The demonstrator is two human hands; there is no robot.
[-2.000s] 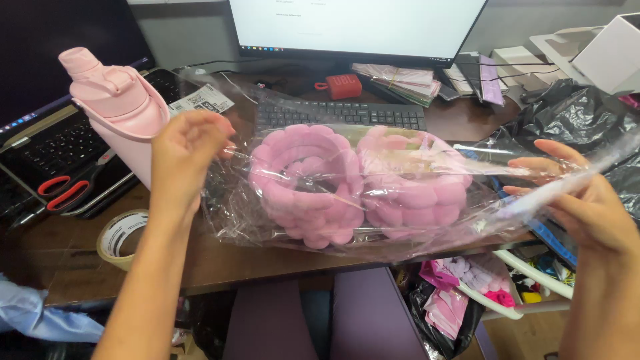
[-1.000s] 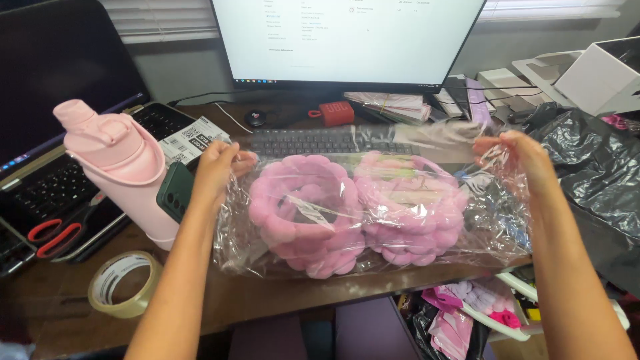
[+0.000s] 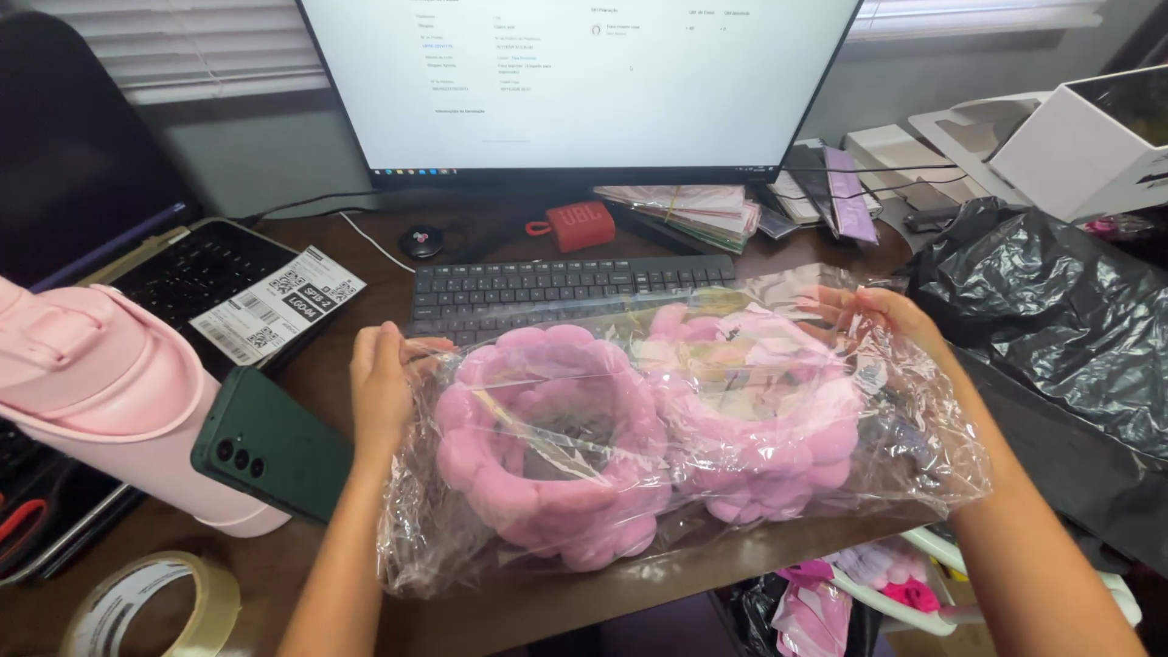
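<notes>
A clear plastic bag (image 3: pixel 922 465) stretches between my two hands above the front of the desk. Inside it lie two puffy pink fabric bands, perhaps spa headbands: one ring-shaped band (image 3: pixel 547 511) at the left and another pink band (image 3: pixel 776 456) at the right. My left hand (image 3: pixel 388 383) grips the bag's left end, its fingers partly behind the plastic. My right hand (image 3: pixel 881 319) pinches the upper right edge, with some fingers seen through the film. A dark green phone (image 3: pixel 274 447) leans by a pink bottle (image 3: pixel 128 401), just left of my left forearm.
Behind the bag are a keyboard (image 3: pixel 575 278), a red speaker (image 3: pixel 584 226) and a monitor (image 3: pixel 584 91). A printed label (image 3: pixel 278 306) rests on the laptop. Packing tape (image 3: pixel 210 607) and red-handled scissors (image 3: pixel 23 529) lie left; black plastic (image 3: pixel 1077 319) and a white box (image 3: pixel 1086 146) are right.
My right hand was open behind the bag's right side and now grips its upper edge. The bag has been straightened out between both hands. The view has shifted, showing more of the monitor.
</notes>
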